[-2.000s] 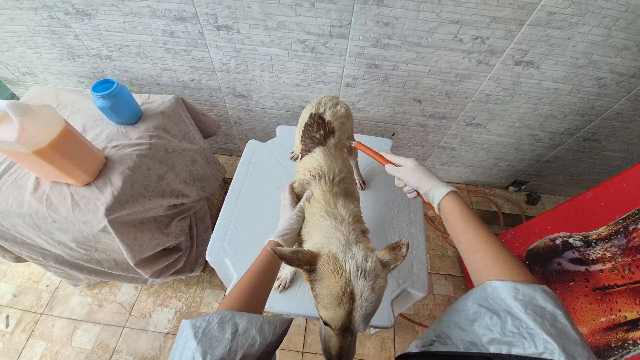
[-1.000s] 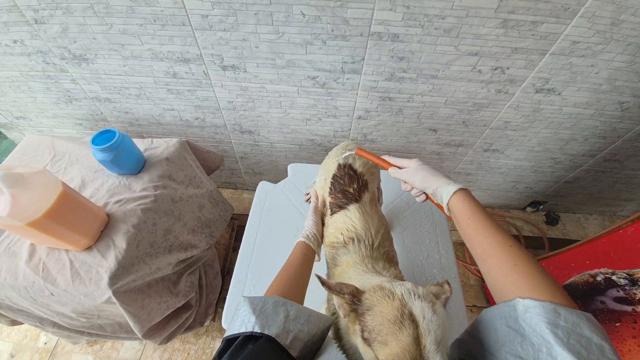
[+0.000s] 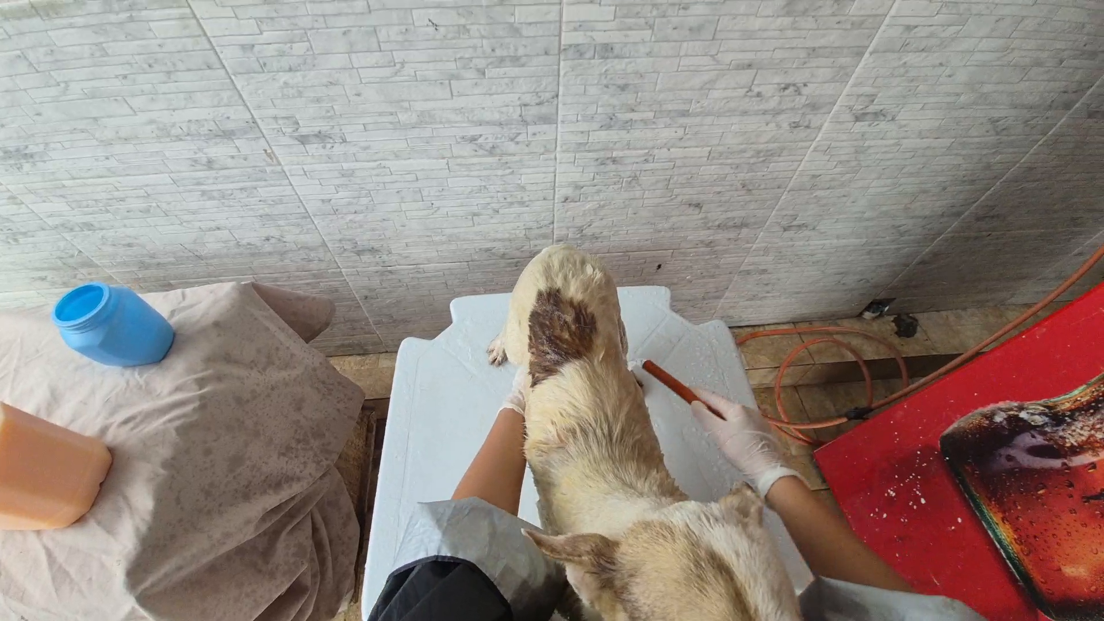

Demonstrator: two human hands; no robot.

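Note:
A wet cream-coloured dog [image 3: 595,431] with a dark brown patch on its rump stands on a white plastic table [image 3: 431,414], its head toward me. My right hand [image 3: 740,438], in a white glove, grips an orange hose [image 3: 671,382] to the right of the dog; water comes from the hose's end beside the hind leg. My left hand [image 3: 516,395], gloved too, is at the dog's left-side flank in view, mostly hidden by the body, so its fingers cannot be made out.
To the left, a cloth-covered table [image 3: 233,431] holds an open blue plastic jar [image 3: 116,326] and a jug of orange liquid [image 3: 47,470]. Orange hose coils [image 3: 824,336] lie on the floor at right, near a red printed panel [image 3: 897,483]. A tiled wall [image 3: 552,129] stands behind.
My right hand has lowered the hose from the top of the dog's rump to beside its hind leg. My left hand has gone lower along the flank, out of sight behind the body.

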